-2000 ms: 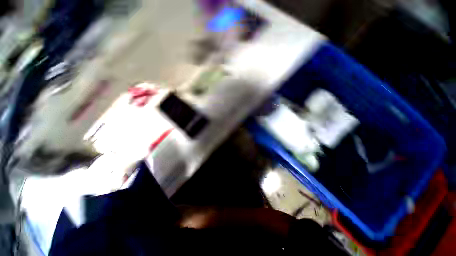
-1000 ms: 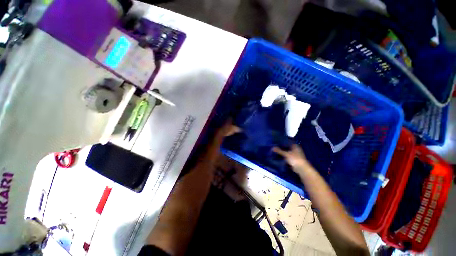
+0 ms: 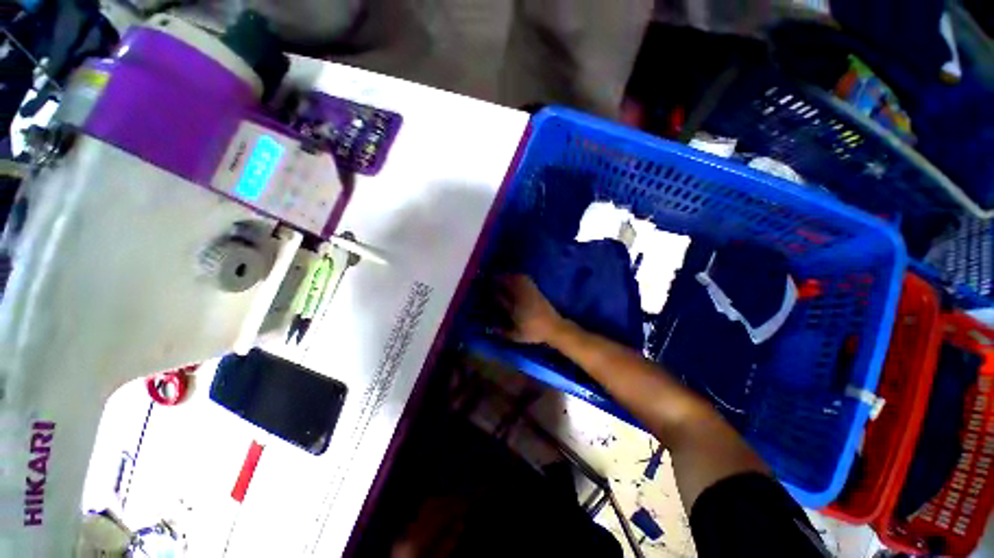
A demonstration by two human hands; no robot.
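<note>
The blue crate (image 3: pixel 698 153) stands against the right side of the sewing table and holds navy cut pieces (image 3: pixel 594 278) and white pieces (image 3: pixel 659 262). My right hand (image 3: pixel 529 311) reaches into its near left corner, on the navy cloth. Its fingertips are lost in shadow and cloth, so I cannot tell whether it grips a piece. My left hand is not clear; only a dim patch of skin shows low at the bottom edge, in shadow.
The sewing machine (image 3: pixel 142 251) stands on the white table (image 3: pixel 436 153). A phone (image 3: pixel 279 401), green snips (image 3: pixel 316 286) and a red guide mark (image 3: pixel 247 471) lie by it. Red crates (image 3: pixel 888 425) are beyond the blue one. Scraps lie on the floor.
My right hand has moved left inside the crate. My left hand has left the crate and drawn back towards the bottom edge. The view has steadied and shifted slightly.
</note>
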